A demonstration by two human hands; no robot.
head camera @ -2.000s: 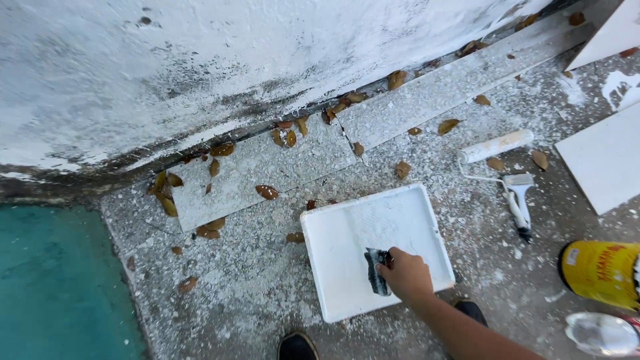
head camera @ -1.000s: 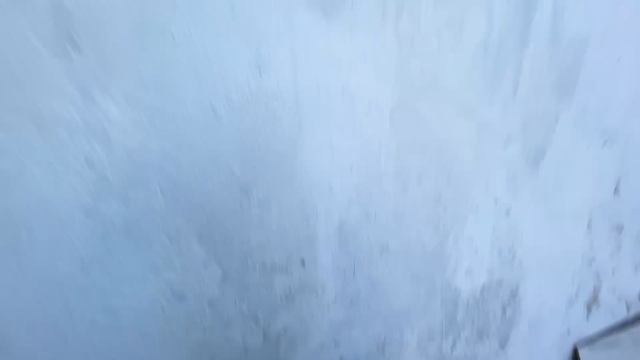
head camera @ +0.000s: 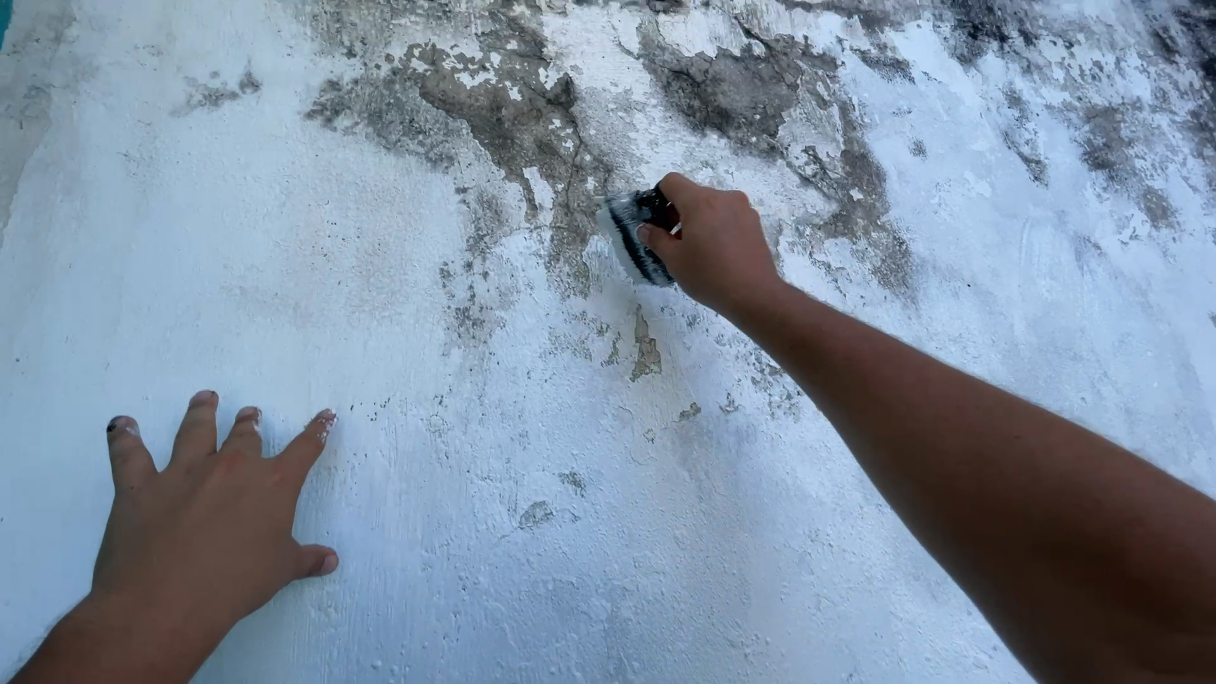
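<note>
My right hand (head camera: pixel 712 237) is closed around a dark-handled paintbrush (head camera: pixel 635 237) with white paint on its bristles. The bristles lie against the wall (head camera: pixel 399 313), beside a grey patch where the coating has flaked away. Much of the brush handle is hidden in my fingers. At the lower left, my left hand (head camera: pixel 204 518) rests on the white part of the wall with its fingers spread and nothing held. White paint marks some of its fingertips.
Bare grey plaster (head camera: pixel 532 123) with cracks and peeling edges runs across the upper wall. Dark stains (head camera: pixel 988 28) mark the upper right. Small chipped spots (head camera: pixel 646 347) lie below the brush.
The view has swung from the floor up to the wall. My right hand, earlier over the white paint tray with the brush, is now at the wall. My left hand has come into view.
</note>
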